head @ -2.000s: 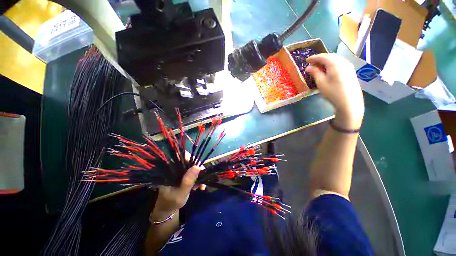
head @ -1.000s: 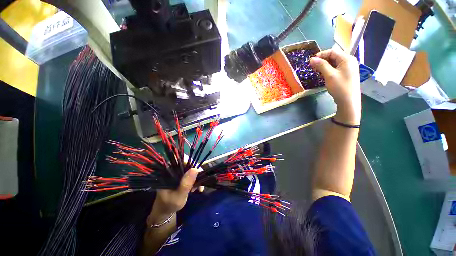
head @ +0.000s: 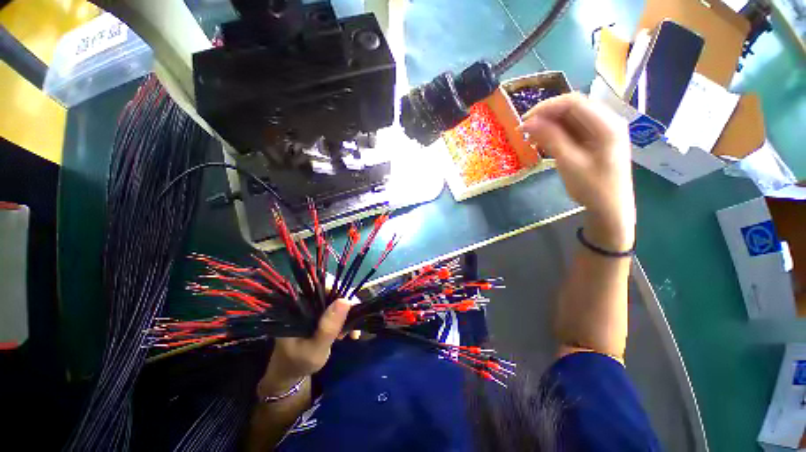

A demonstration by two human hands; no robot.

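My left hand (head: 315,342) is shut around the two-core cable bunch (head: 305,305), whose ends fan out left, up and right. The red core wires (head: 231,274) show pale tips; several ends at the right carry thicker red blobs. My right hand (head: 590,150) is over the right compartment of the parts box (head: 495,185), thumb and fingertips close together near the divider. A tiny pale speck shows at the fingertips; I cannot tell what it is. Orange-red pieces (head: 482,146) lie in the left compartment. Dark pieces (head: 528,95) in the right one are partly hidden by my hand.
The black crimping machine (head: 292,88) stands behind the bunch, with the work lamp (head: 437,104) beside it. A long cable hank (head: 146,221) lies at left. A clear box (head: 97,57) is top left. A smartphone (head: 669,71) and cartons (head: 751,256) are at right.
My right hand dipped over the dark pieces, drew back to the right, and is now further left, near the divider. My left hand still holds the bunch in nearly the same place.
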